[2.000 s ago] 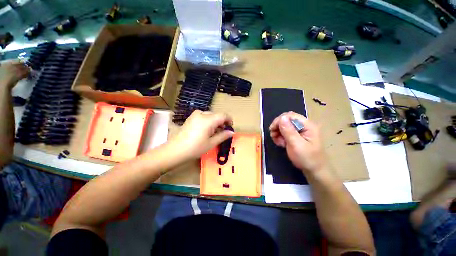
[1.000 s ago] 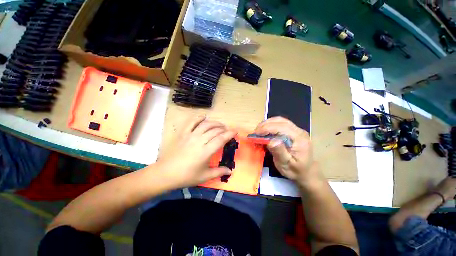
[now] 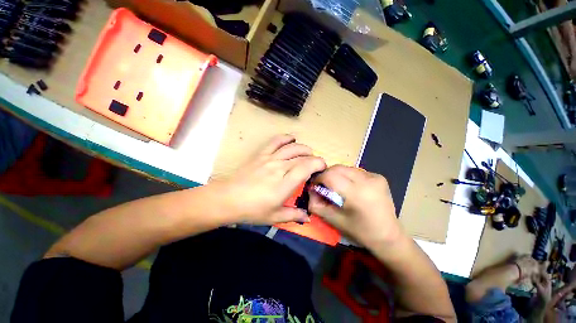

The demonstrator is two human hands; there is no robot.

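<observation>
An orange fixture tray (image 3: pixel 319 231) lies close in front of my body, mostly covered by my hands. A black plastic part (image 3: pixel 304 200) sits on it, partly hidden. My left hand (image 3: pixel 271 180) holds the part, with thumb and fingers at its two ends. My right hand (image 3: pixel 357 202) is shut on a small silver-grey tool (image 3: pixel 328 195), held over the right side of the part. The tool's working end is hidden by my fingers.
A second orange tray (image 3: pixel 142 79) lies at left, below the cardboard box (image 3: pixel 215 39). Stacked black parts (image 3: pixel 294 60) stand beyond my hands. A black sheet (image 3: pixel 395 145) lies right of them, wired assemblies (image 3: pixel 499 199) farther right. Another person's hands (image 3: pixel 527 272) show at lower right.
My right hand has moved left and down with the tool, up against my left hand and the part. The view has tilted and shifted closer to the bench.
</observation>
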